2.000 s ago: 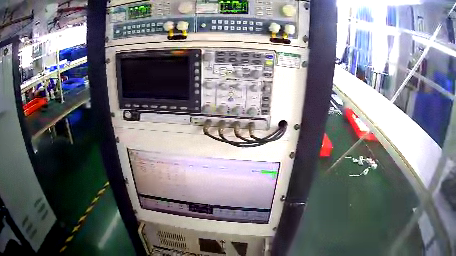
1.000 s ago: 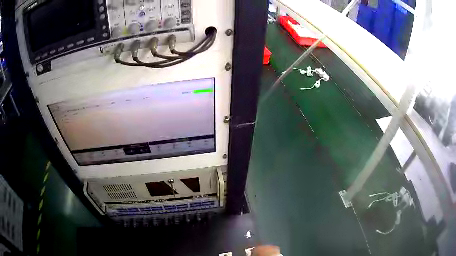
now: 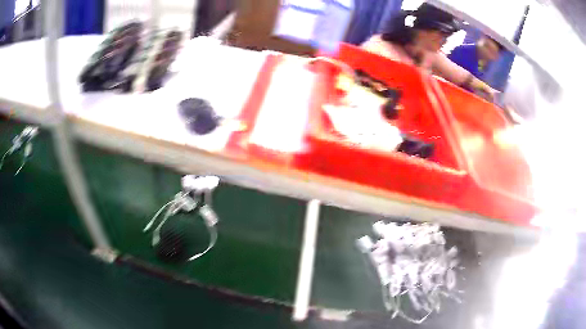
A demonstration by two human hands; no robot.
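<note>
Neither of my hands is in view. Nearest in front, a red bin (image 3: 385, 173) stands on the white bench (image 3: 148, 122). It holds blurred white and yellowish pieces and a few black items (image 3: 416, 147). A second red bin (image 3: 495, 138) adjoins it on the right, partly lost in glare. A dark rounded object (image 3: 198, 115) lies on the bench left of the bins. Bundled black items (image 3: 115, 58) lie farther left. The picture is blurred, so their exact kind is unclear.
A large cluster of white cords or connectors (image 3: 414, 263) is below the bench edge, with a smaller cluster (image 3: 200, 193) to its left. Pale posts (image 3: 307, 257) cross the green area. A person (image 3: 427, 35) in a dark cap leans behind the bins; another person is partly visible beyond.
The view has swung right, from the test rack to the bench and red bins. The rack and the blurred fingertip at the bottom edge have left the picture.
</note>
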